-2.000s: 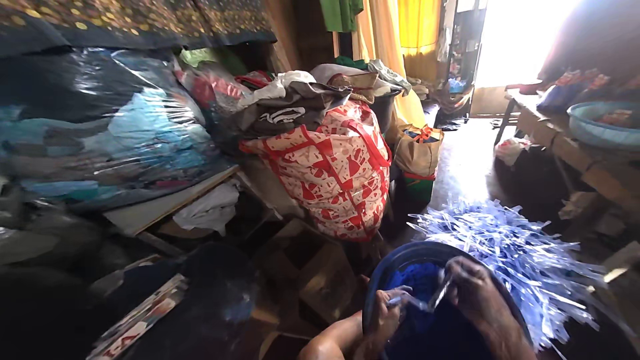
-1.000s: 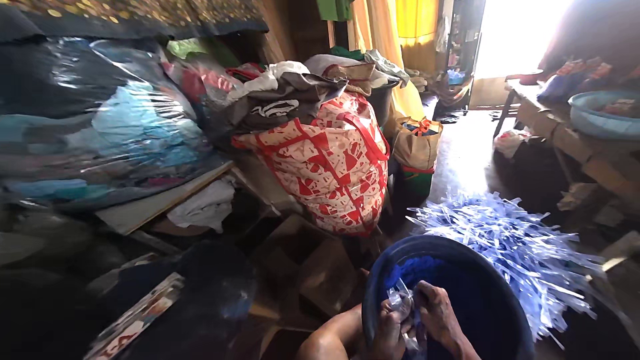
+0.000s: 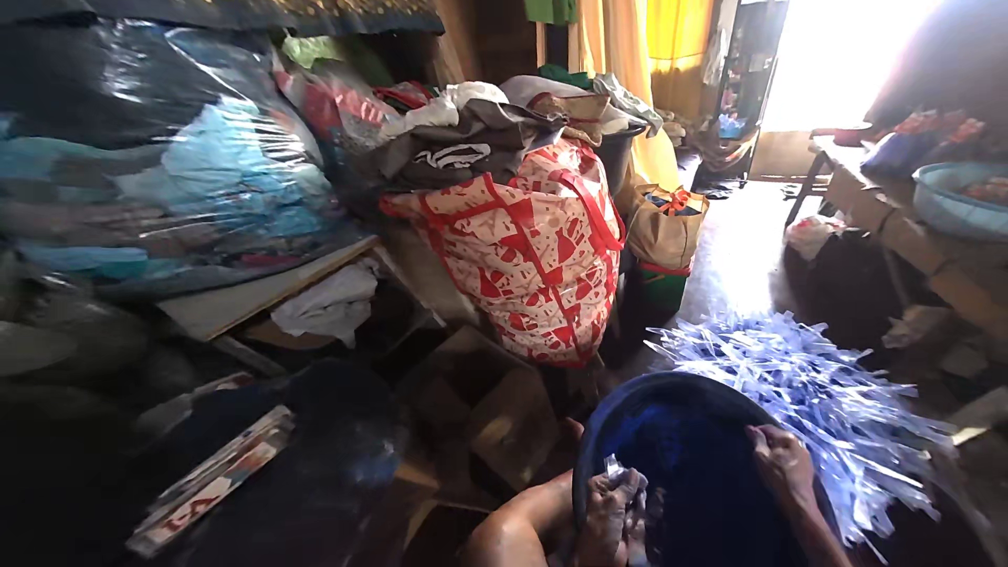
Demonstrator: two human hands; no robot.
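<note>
A dark blue round plastic tub (image 3: 701,465) stands in front of me at the lower right. Inside its left side, my left hand (image 3: 610,512) is closed around clear plastic strips (image 3: 614,468). Near the tub's right rim is my right hand (image 3: 780,457), its fingers curled together; whether anything is pinched in them cannot be made out. Just beyond and to the right of the tub lies a large heap of clear, bluish-white plastic strips (image 3: 803,402). The tub's inside is deep blue and mostly in shadow.
A red-and-white printed bag (image 3: 535,268) stands ahead, with a brown paper bag (image 3: 668,232) behind it. Large clear plastic bags of cloth (image 3: 228,173) fill the left. Cardboard boxes (image 3: 512,417) sit left of the tub. A bench (image 3: 906,228) with a light blue basin (image 3: 961,201) is at right.
My hands were together over the tub a second ago; now they are apart, my right hand having moved right to the rim. My left hand still holds strips.
</note>
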